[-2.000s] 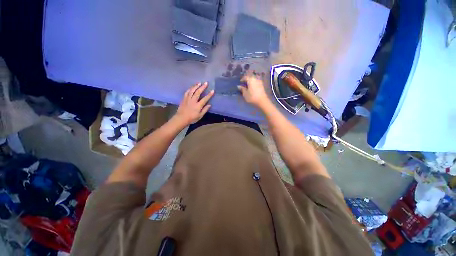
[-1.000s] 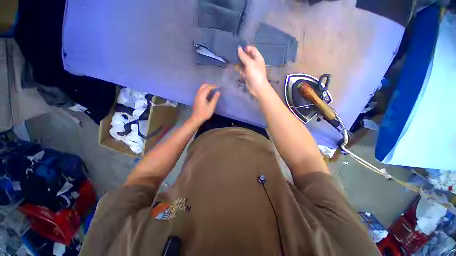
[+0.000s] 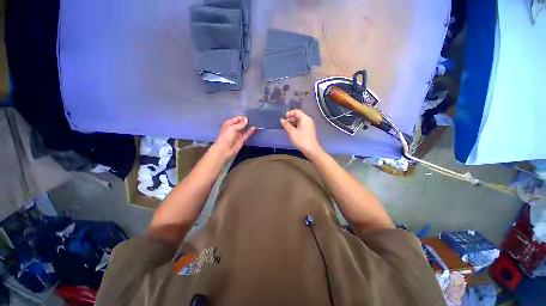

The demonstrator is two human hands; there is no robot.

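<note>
A small dark grey fabric piece [image 3: 264,118] lies at the near edge of the lilac table between my hands. My left hand [image 3: 234,135] pinches its left end between thumb and finger. My right hand [image 3: 299,130] pinches its right end. The left stack of grey pieces [image 3: 219,36] lies ahead, with a white sliver at its lower end. The right stack of grey pieces [image 3: 288,55] lies beside it. The iron [image 3: 347,104] rests on the table to the right of my hands, its wooden handle up.
Dark damp spots [image 3: 279,94] mark the table cover [image 3: 126,66] just beyond the piece. The iron's pale cord [image 3: 440,169] runs off to the right. A cardboard box [image 3: 157,170] of white and dark scraps stands below left. A blue-edged white surface [image 3: 515,89] is at right.
A second ago my right hand was at the stacks and my left hand was empty at the table edge. Now both hands hold a grey piece at the near edge. The view has shifted.
</note>
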